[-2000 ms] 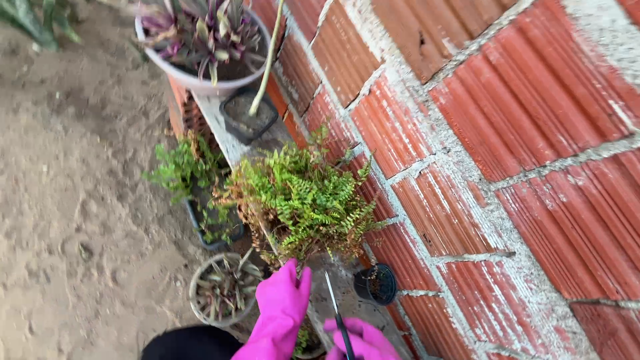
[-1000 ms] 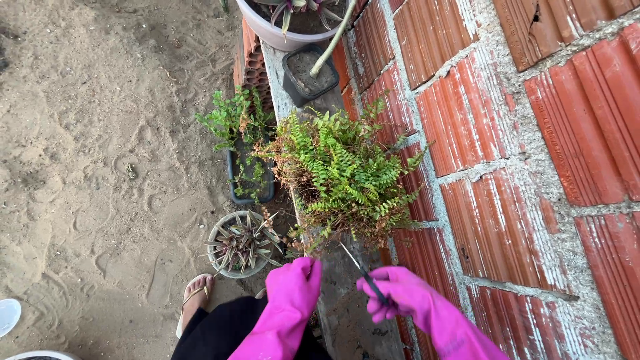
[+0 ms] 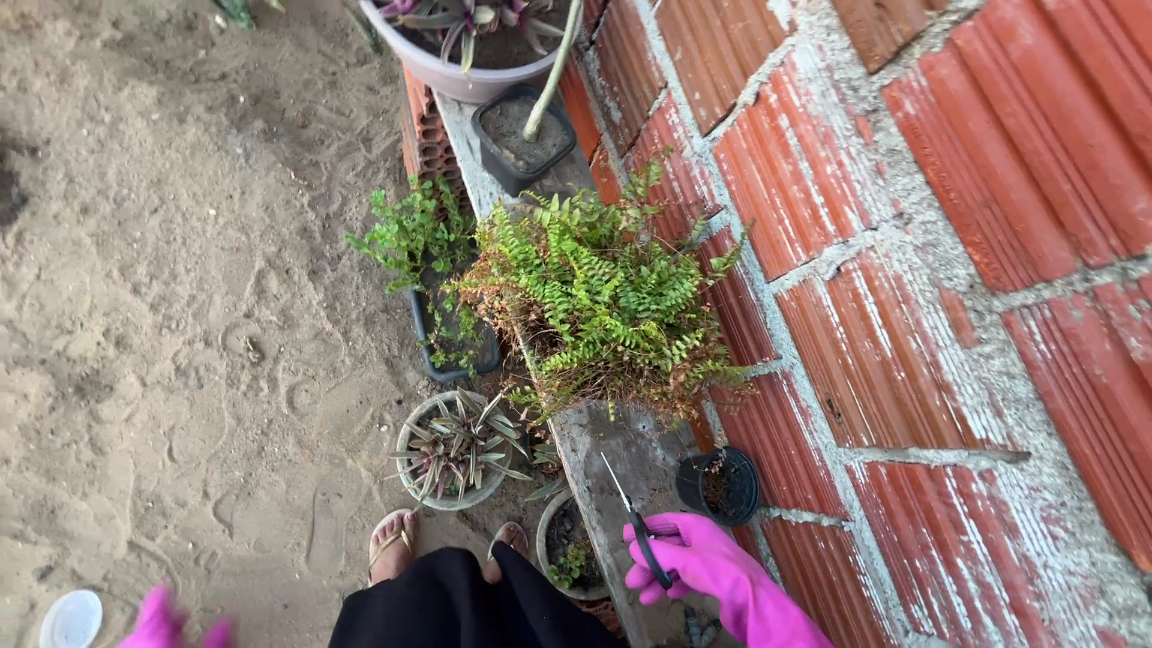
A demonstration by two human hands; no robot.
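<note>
My right hand, in a pink rubber glove, holds scissors by their black handles over the wooden plank, blades pointing up toward the fern. The blades look closed. A bushy green fern with brown, dry fronds along its lower and left edges rests on the plank, hiding its own pot. My left hand, also gloved in pink, is blurred at the bottom left edge, above the sand and beside a white round lid or dish. Its fingers are apart, and I see nothing in them.
A small black pot stands between the plank and the brick wall. Farther up are a square black pot and a wide pale pot. On the ground left of the plank are a rectangular planter and a round pot.
My left hand has moved away from the fern's lower edge to the far lower left. My right hand, still holding the scissors, is lower, farther from the fern.
</note>
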